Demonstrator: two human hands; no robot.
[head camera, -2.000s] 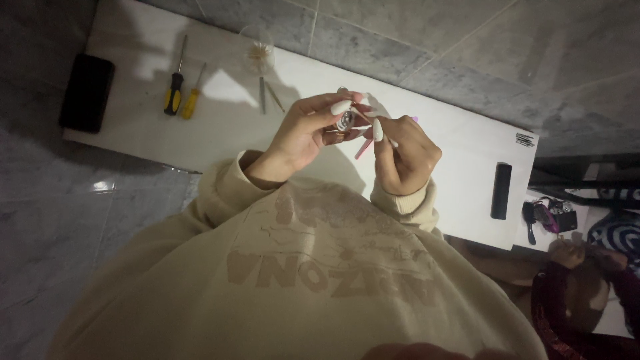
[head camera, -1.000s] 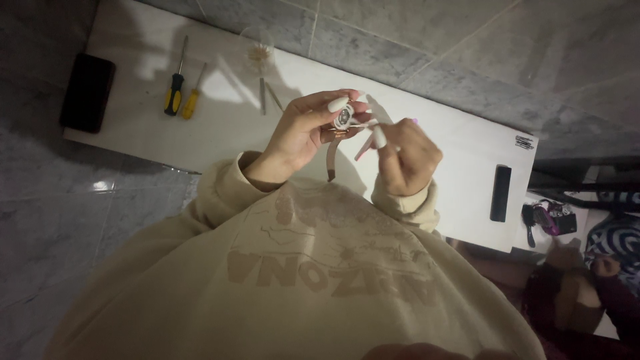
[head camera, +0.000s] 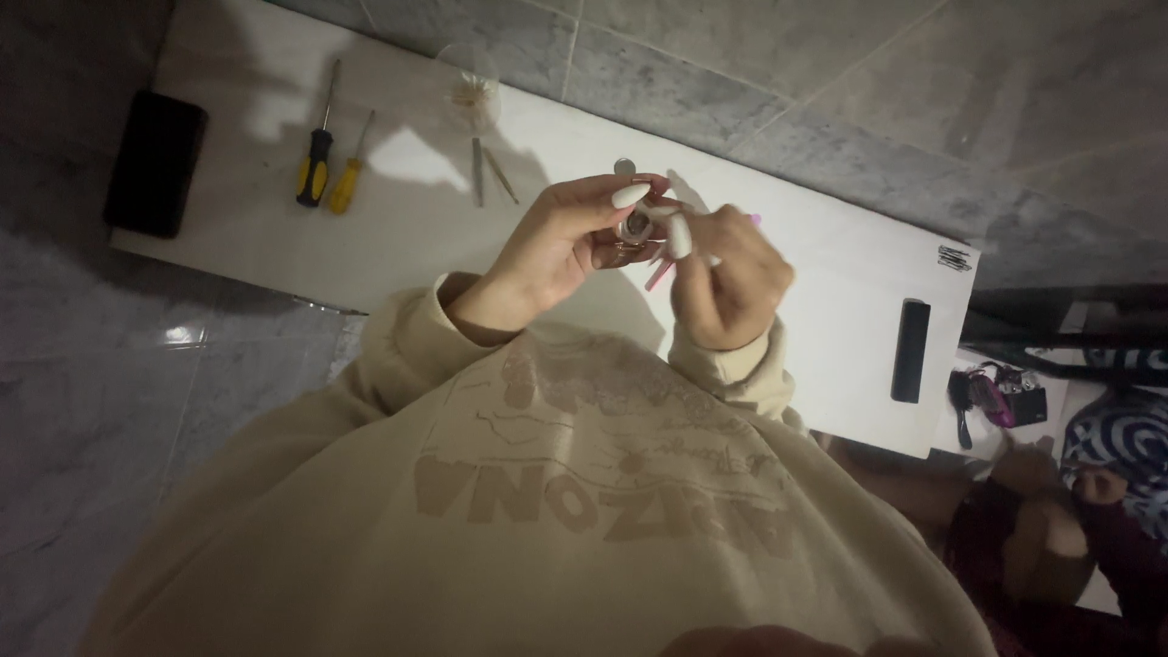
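Observation:
My left hand (head camera: 557, 242) grips a small round wristwatch (head camera: 634, 226) between thumb and fingers, with its face or open case towards me. Close against the watch, my right hand (head camera: 730, 269) has its fingertips pinched together; a thin pink tool (head camera: 659, 274) shows below them, and whatever the fingertips pinch is too blurred to name. A small round metal disc (head camera: 624, 167) lies on the white table just beyond my left fingers. Left of the hands are tweezers or a slim grey tool (head camera: 477, 172) and a thin brass-coloured stick (head camera: 501, 175).
On the white table (head camera: 411, 246) lie a black-and-yellow screwdriver (head camera: 314, 169), a yellow screwdriver (head camera: 345, 185), a clear round dish (head camera: 470, 91) with small parts, a black phone (head camera: 157, 164) and a black bar (head camera: 911, 351). Another person's hand (head camera: 1031, 465) is at the lower right.
The brownish strap that hung below the watch one second ago no longer hangs there. My right hand has stayed close to the watch, and the metal disc now shows beyond my left fingers.

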